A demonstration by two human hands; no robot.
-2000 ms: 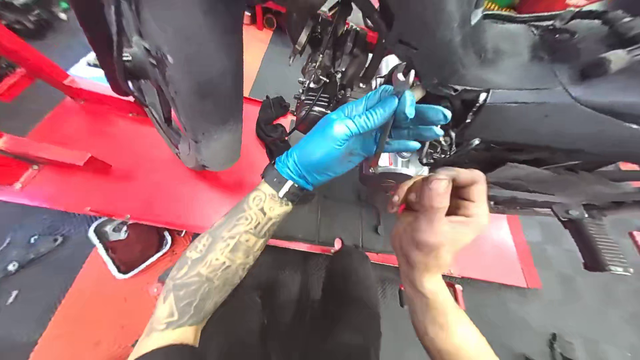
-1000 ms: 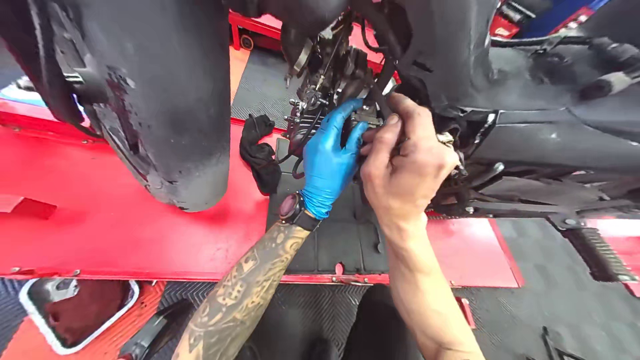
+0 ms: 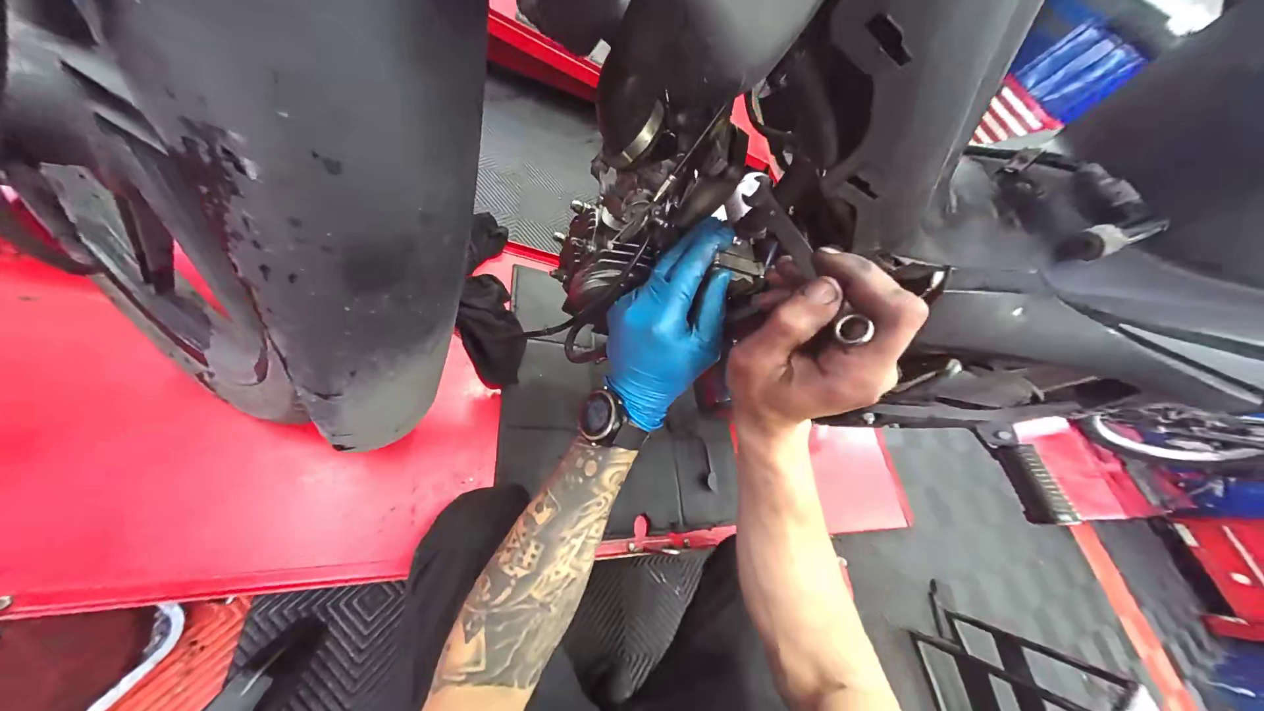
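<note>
My left hand (image 3: 664, 326), in a blue glove with a watch at the wrist, reaches into the engine area of a motorcycle or scooter; its fingertips are at a metal part, and whether they grip it is hidden. Bare, my right hand (image 3: 825, 341) is closed around a dark combination wrench (image 3: 785, 229). The wrench's open-ended jaw lies up and left, by a shiny metal part (image 3: 743, 197); its contact is unclear. A ring-shaped end (image 3: 853, 329) shows between my right fingers. Left of my glove is the finned engine cylinder (image 3: 602, 272), with cables and hoses around it.
The front wheel and fender (image 3: 365, 247) fill the left. A red lift platform (image 3: 395, 523) with a black mat (image 3: 553, 434) lies below. A black cloth (image 3: 489, 331) rests beside the engine. Lower left is a tray (image 3: 163, 642); lower right, a black metal frame (image 3: 997, 642). Dark body panels (image 3: 1106, 336) extend right.
Two seconds ago the wrench was by my gloved left hand, above the engine; now my right hand holds it. Both hands have moved in among the engine parts. The view has shifted.
</note>
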